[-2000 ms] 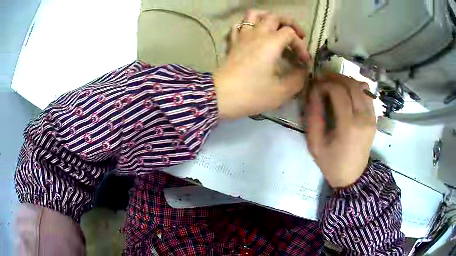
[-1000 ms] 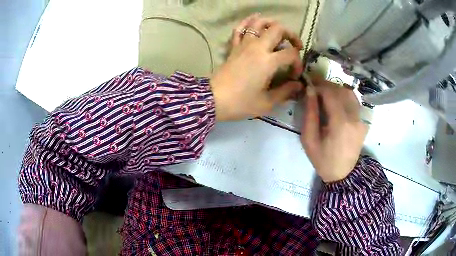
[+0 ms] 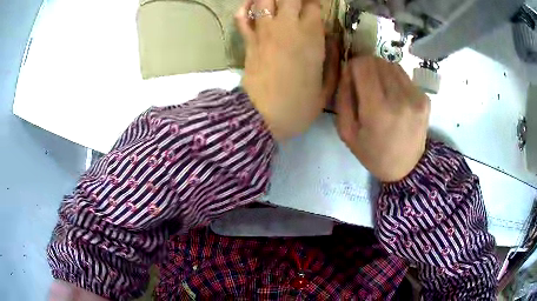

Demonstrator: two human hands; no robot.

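The khaki trouser front panel (image 3: 182,38) lies at the top, with a curved pocket seam at its left. My left hand (image 3: 284,70), with a ring, lies over its right part; its thumb side is dark and blurred, so its grip is unclear. My right hand (image 3: 385,114) is beside it, fingertips bunched and pinching the panel's edge just below the presser foot area. What lies between the hands is mostly hidden. The sewing machine head (image 3: 471,29) is at the upper right, cut off by the frame.
The white machine table (image 3: 321,159) has printed marks near its front edge. A grey rounded plate (image 3: 271,222) is at the table edge over the checked apron. A shiny round part (image 3: 390,52) is in the bed, with a small pale block (image 3: 426,79) nearby.
The panel has shifted up in the picture and its lower edge now shows. My left hand has turned, its fingers pointing up over the cloth. The machine head sits higher in view.
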